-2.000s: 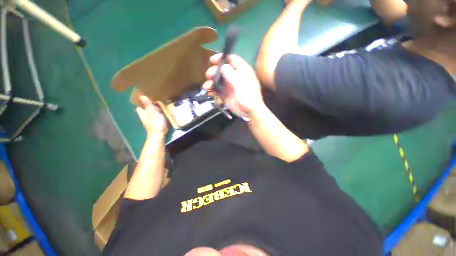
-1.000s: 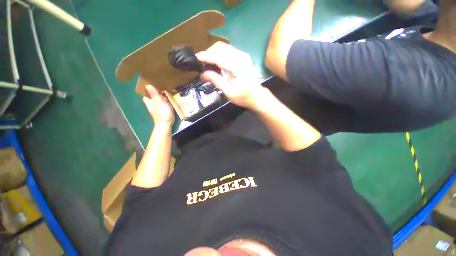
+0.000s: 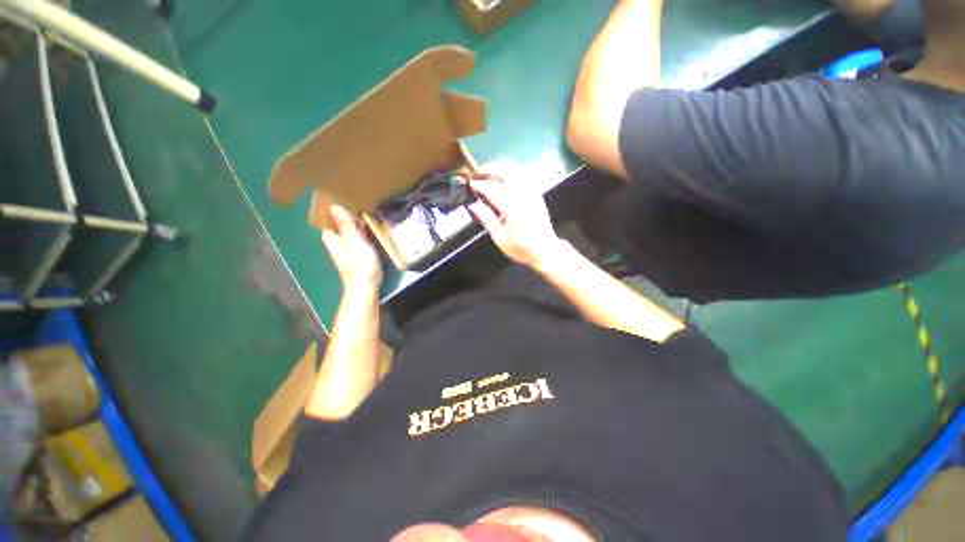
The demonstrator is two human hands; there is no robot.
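The brown mailer box stands open at the front edge of the green bench, its wide lid raised at the back. A black cable bundle lies inside along the back of the box. A shiny grey-white bagged piece lies in front of it. My left hand holds the left end wall of the box. My right hand is at the right end, its fingertips on the end of the cable bundle; part of that end is hidden.
A neighbouring worker's arm rests on the bench at the right. Another small carton is at the top. A larger open carton is low at the left. A white tube rack stands at the far left.
The black cable bundle, held up over the box by my right hand before, is now down inside it. My right hand has lowered to the box's right end. My left hand stays at the left end.
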